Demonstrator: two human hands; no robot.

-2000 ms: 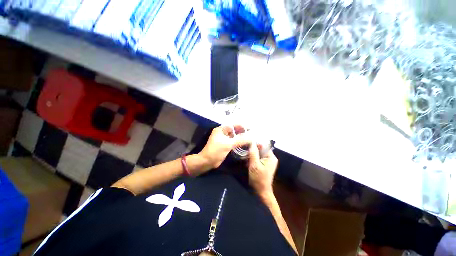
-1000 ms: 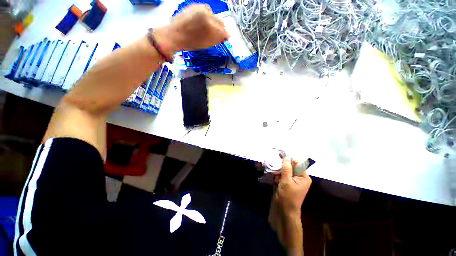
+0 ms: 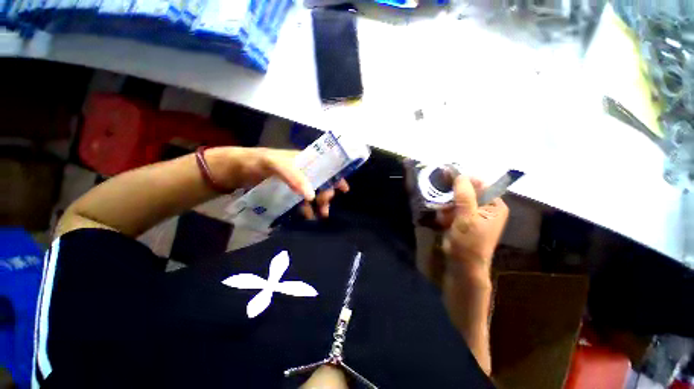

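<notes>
My left hand (image 3: 293, 178) holds a flat white retail box with blue print and a blue edge (image 3: 312, 171), tilted, in front of the table's edge. The box's upper end appears pale and open, but glare blurs it. My right hand (image 3: 473, 213) holds a coiled white cable (image 3: 437, 185) between thumb and fingers at the table edge. A small flat grey strip with a dark tip (image 3: 502, 185) sticks out of the same hand. The two hands are apart.
A black smartphone (image 3: 337, 55) lies on the white table (image 3: 456, 99). Blue-and-white boxes (image 3: 221, 19) stand at the upper left. A cable pile (image 3: 679, 99) and a yellowish-white paper (image 3: 628, 72) are at the right. A red stool (image 3: 114, 135) stands on the checkered floor.
My left hand has come back from the blue heap and now holds a box in front of my body. My right hand still holds the coil and strip. The camera view has shifted.
</notes>
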